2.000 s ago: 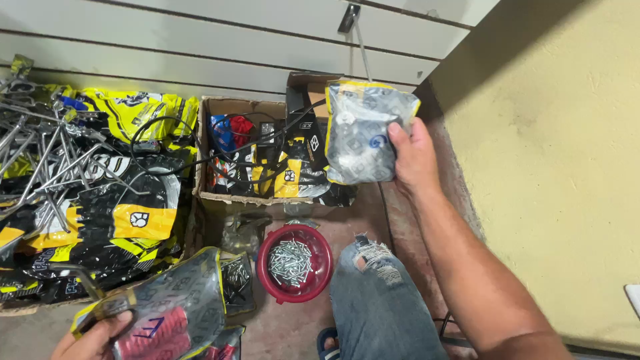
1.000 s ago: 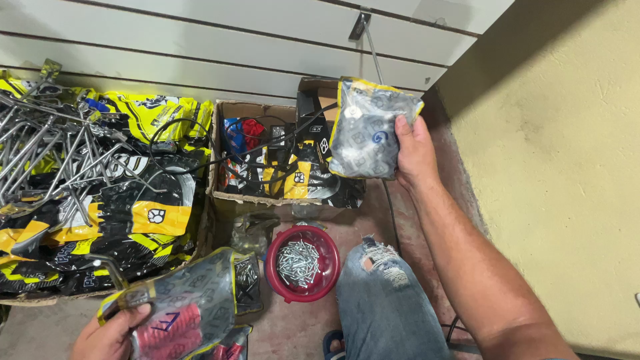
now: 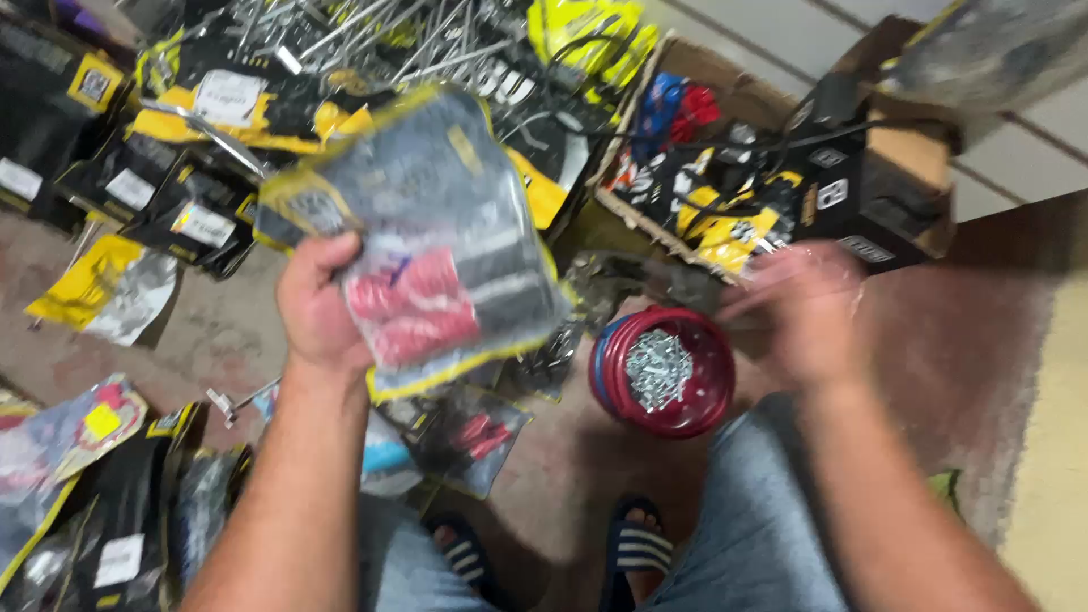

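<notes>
My left hand grips the edge of a clear plastic package with yellow borders and red contents in its lower part. A metal hook sticks out beside the package's upper left. My right hand is blurred, right of a red plastic bowl that holds small metal screws or nails. Whether its fingers hold anything cannot be told. Another clear, yellow-edged package is at the upper right, away from my right hand.
A cardboard box of black and yellow packages stands beyond the bowl. Many metal hooks lie on packages at the upper left. More packages lie at the lower left. The slatted wall panel is at the upper right.
My right hand has let go of the grey package and moved down near the bowl. My left hand has raised its package with the red contents. The view has swung left and down.
</notes>
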